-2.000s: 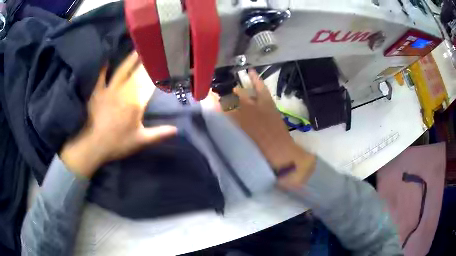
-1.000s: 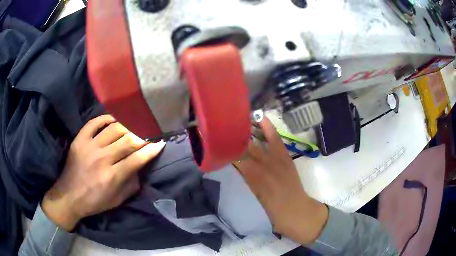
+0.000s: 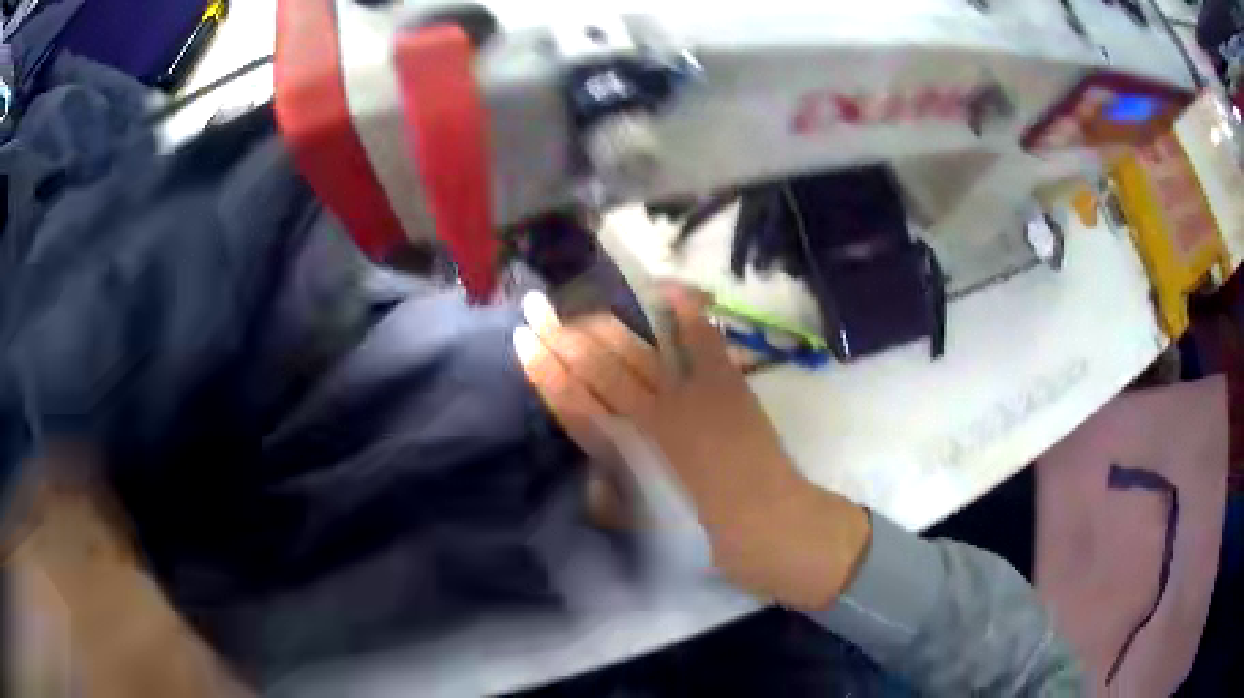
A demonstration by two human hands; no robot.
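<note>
The dark garment panel (image 3: 396, 464) lies blurred on the white table, left of and below the needle area, and bunches up at the left. A pale lining piece (image 3: 430, 316) shows near the red-ended machine head (image 3: 464, 164). My right hand (image 3: 669, 423) lies on the cloth's right edge beside the needle area, fingertips close to the presser area; whether it pinches the cloth is not clear. My left hand (image 3: 102, 586) is at the lower left, strongly blurred and cut off by the edge, by the dark cloth; its fingers cannot be made out.
Snips with green and blue handles (image 3: 778, 341) lie under the arm, beside a black bundle of pieces (image 3: 866, 259). A yellow packet (image 3: 1171, 225) is at the right. A pink-brown board (image 3: 1091, 545) with a dark strip stands beyond the table's curved edge.
My left hand has moved from the needle area down to the lower left. The dark cloth has shifted and is blurred. My right hand remains near the needle. The view has moved back from the machine head.
</note>
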